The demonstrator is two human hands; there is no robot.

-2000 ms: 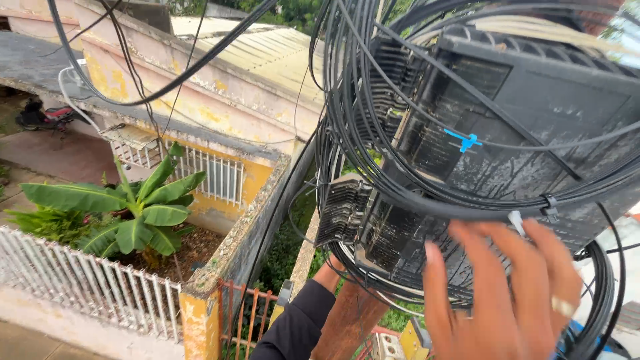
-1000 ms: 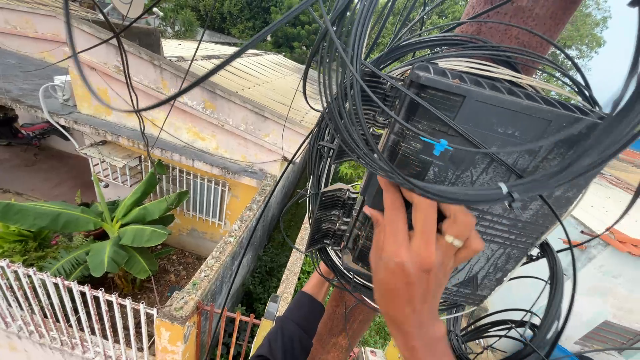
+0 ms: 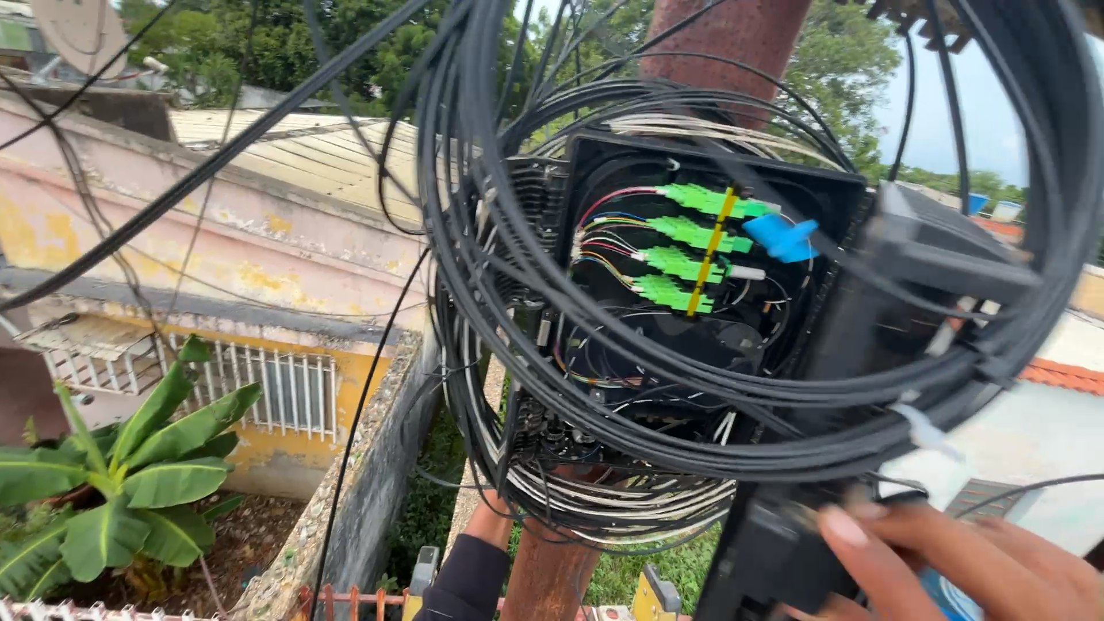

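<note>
A black fiber distribution box (image 3: 664, 345) on a rusty metal pole (image 3: 720, 52) stands open, its lid (image 3: 828, 362) swung to the right. Inside, green fiber connectors (image 3: 681, 267) sit in rows crossed by a yellow strip (image 3: 712, 250), with thin coloured fibers running to them. A blue tie (image 3: 781, 237) hangs on the cables before the box. Coiled black cables (image 3: 604, 319) loop across its front. My right hand (image 3: 949, 552) touches the lower part of the lid, blurred, with its fingers partly hidden. My left hand (image 3: 490, 517) reaches behind the pole, its fingers hidden.
White and black cables (image 3: 621, 509) are coiled below the box. Ladder rail ends (image 3: 655, 595) show near the bottom edge. A wall topped with rough stone (image 3: 345, 466), a banana plant (image 3: 112, 483) and a house with a barred window (image 3: 285, 392) lie at left. Single cables cross the upper left.
The box lid, closed in both earlier frames, is now swung out to the right, showing the inside. My right hand has moved from the box's front to the lower right.
</note>
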